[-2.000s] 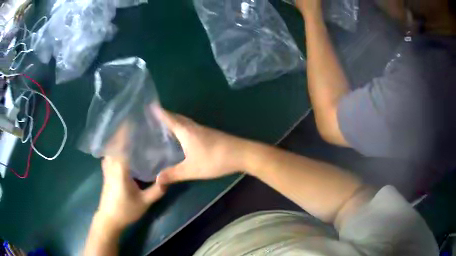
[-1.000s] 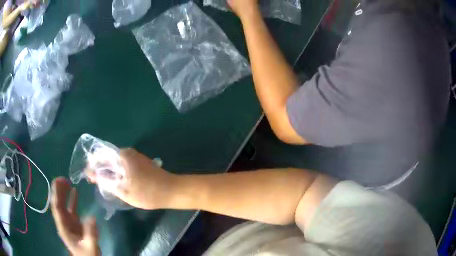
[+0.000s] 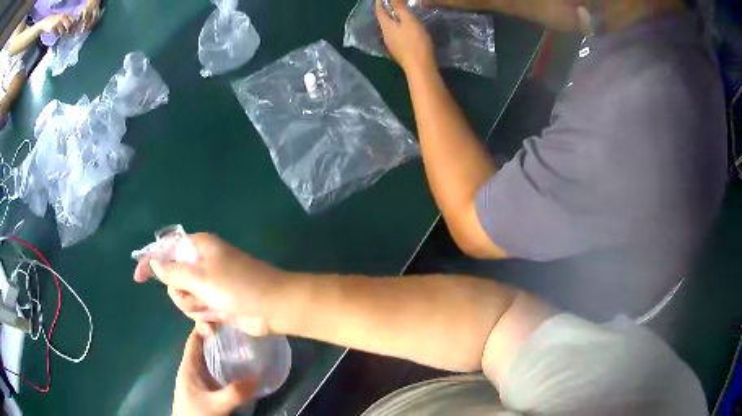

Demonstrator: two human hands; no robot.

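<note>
A clear plastic bag with a round transparent bowl inside (image 3: 264, 361) is between my hands at the lower left. My left hand (image 3: 202, 386) holds the bowl, with fingers and thumb around its side. My right hand (image 3: 224, 280) is closed on the bag's gathered neck just above it, and the crumpled bag end (image 3: 172, 244) sticks out past its fingers. The inside of the bowl is blurred and partly hidden by my hands.
A flat clear bag (image 3: 325, 138) with a white hub inside lies ahead. Bagged bowls (image 3: 228, 45) and crumpled bags (image 3: 77, 162) lie farther left. White cable (image 3: 85, 313) and red wire are at the left edge. A person in grey (image 3: 602, 154) works close on my right; other hands show top left.
The bag was spread wide between both hands, then bunched in my right hand with my left hand off it. Now my left hand is on the bowl and my right hand grips the neck.
</note>
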